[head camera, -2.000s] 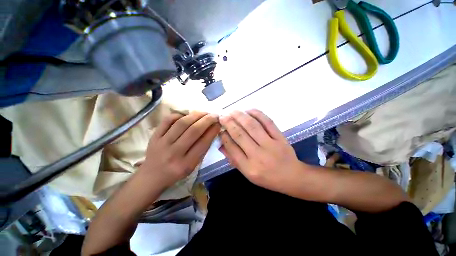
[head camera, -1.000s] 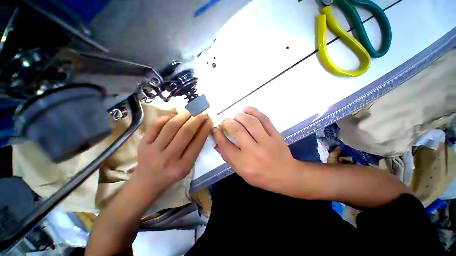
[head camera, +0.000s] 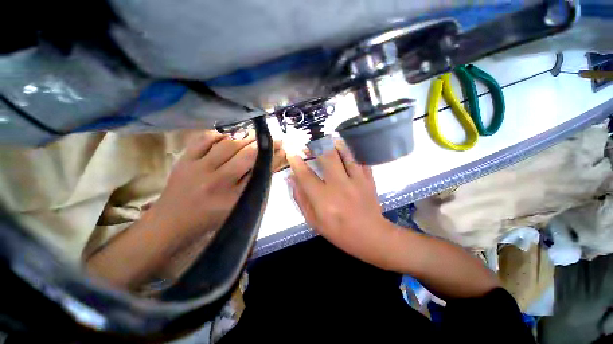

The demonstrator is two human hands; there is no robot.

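Beige fabric (head camera: 40, 168) spreads over the table left of the needle area, with folds. My left hand (head camera: 208, 175) lies flat on the fabric's right part, fingertips near the needle area, partly hidden by the curved bar. My right hand (head camera: 339, 198) is just right of it, its fingertips by the small grey block (head camera: 321, 146). A bit of beige cloth shows between the hands, but I cannot tell whether the right fingers grip it. The sewing machine head (head camera: 201, 60) covers the top of the view.
A dark curved bar (head camera: 259, 195) and a grey knob (head camera: 380, 134) loom close to the camera. Scissors with yellow and green handles (head camera: 452, 124) lie on the white table. A ruler-like strip (head camera: 430, 191) edges it. Heaped beige cloth (head camera: 497, 208) is at the right. A thin brown handle (head camera: 596, 74) is far right.
The view has shifted, so the machine head, knob and bar now look larger and cover more. My left hand is flatter and further left on the fabric; my right fingertips are beside the grey block.
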